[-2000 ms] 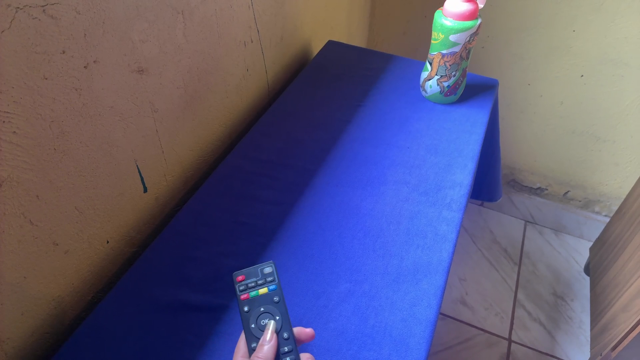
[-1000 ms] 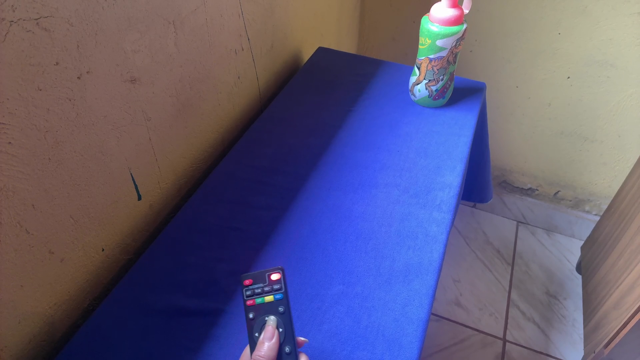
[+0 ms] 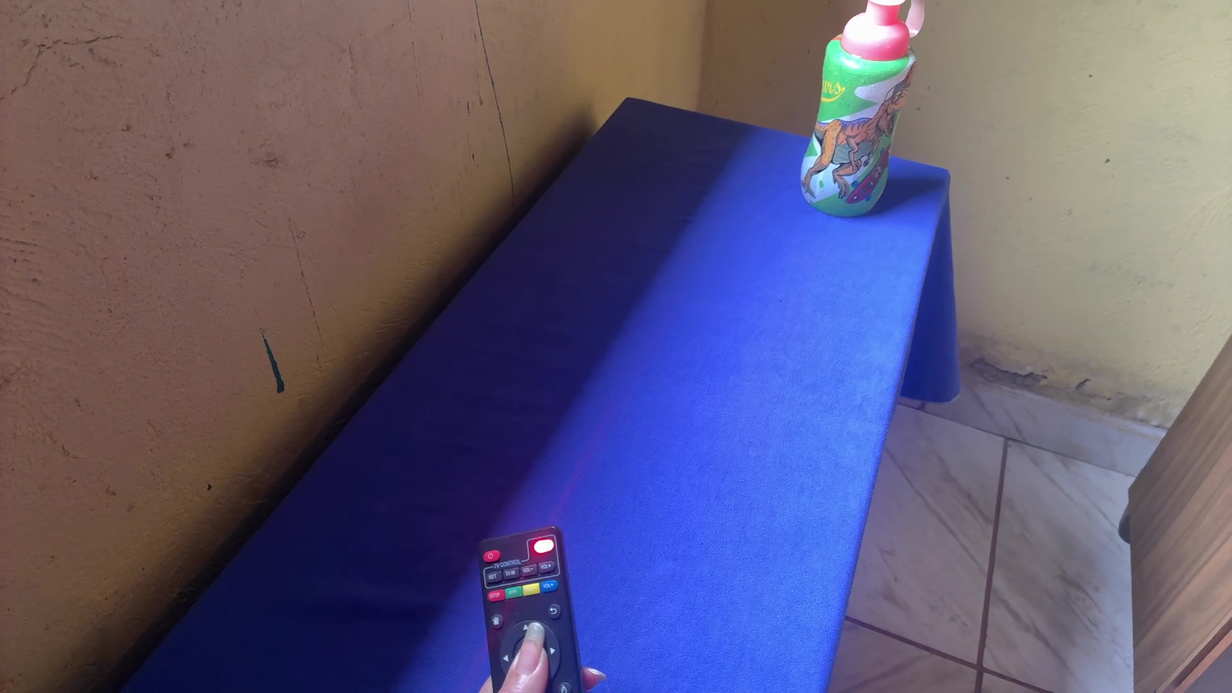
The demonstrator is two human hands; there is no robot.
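Observation:
At the bottom of the head view, my left hand [image 3: 527, 666] holds a black remote control [image 3: 532, 608] with its buttons facing up. The thumb rests on the round direction pad, and a fingertip shows at the remote's right edge. A light near the remote's upper right corner glows red. Most of the hand is cut off by the frame. My right hand is not in view. A green bottle [image 3: 854, 135] with a dinosaur print and a pink lid stands upright at the far right of a table with a blue cloth [image 3: 731, 385].
A worn orange-yellow wall [image 3: 192, 241] runs along the table's left side, and a pale yellow wall [image 3: 1078, 192] stands behind. Marble-patterned floor tiles [image 3: 1059, 539] lie to the right, beside a wooden piece of furniture [image 3: 1193, 539] at the right edge.
The remote's corner light, grey two seconds ago, is lit red. My left thumb has moved slightly up the direction pad. The bottle has stayed in its place on the table.

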